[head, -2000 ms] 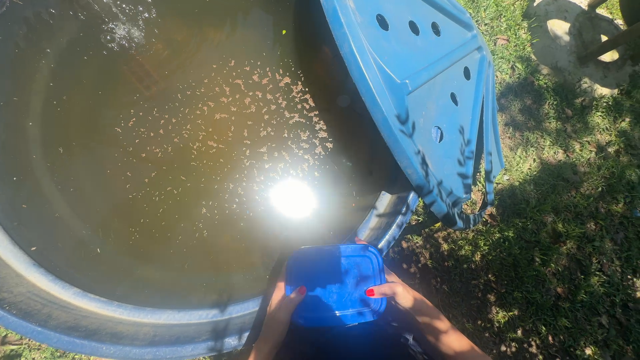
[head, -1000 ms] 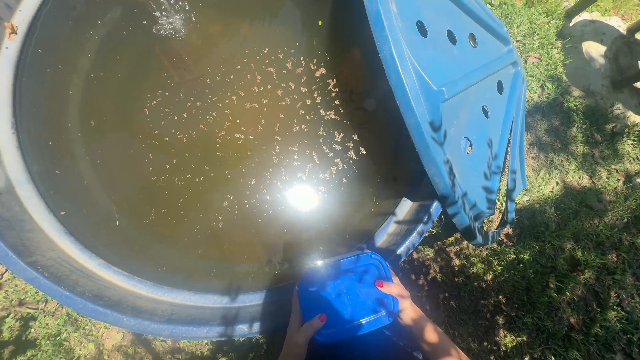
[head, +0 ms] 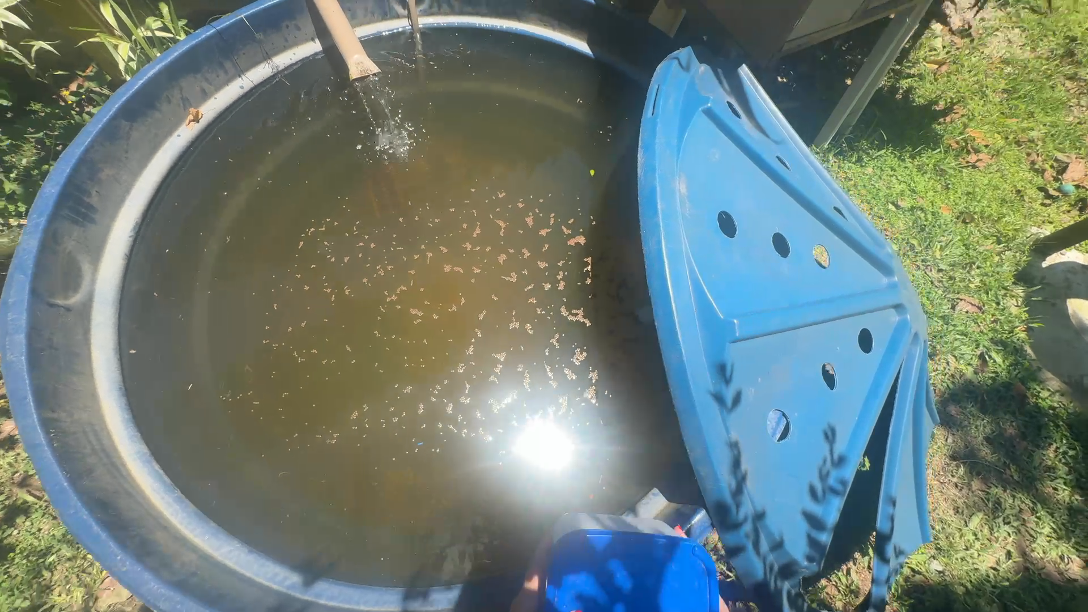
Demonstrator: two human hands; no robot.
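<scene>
A plastic container with a blue lid (head: 631, 571) is at the bottom edge, over the near rim of a large round blue tank (head: 110, 340). My left hand (head: 532, 582) is at the container's left side, mostly hidden and cut off by the frame. Of my right hand, little more than a fingertip (head: 679, 531) shows, at the container's far right side. Both hands hold the container. Small tan floating pellets (head: 510, 276) are spread over the murky water, beside a bright sun reflection.
A folded blue plastic cover with holes (head: 790, 297) leans over the tank's right side. A pipe (head: 340, 38) pours water at the far side. Grass (head: 986, 204) lies right, plants (head: 136, 38) far left. A stand's leg (head: 875, 72) rises at upper right.
The view has shifted to take in the pipe and more of the tank. The container now sits lower in view, and my hands, plainly seen on its sides earlier, are mostly hidden.
</scene>
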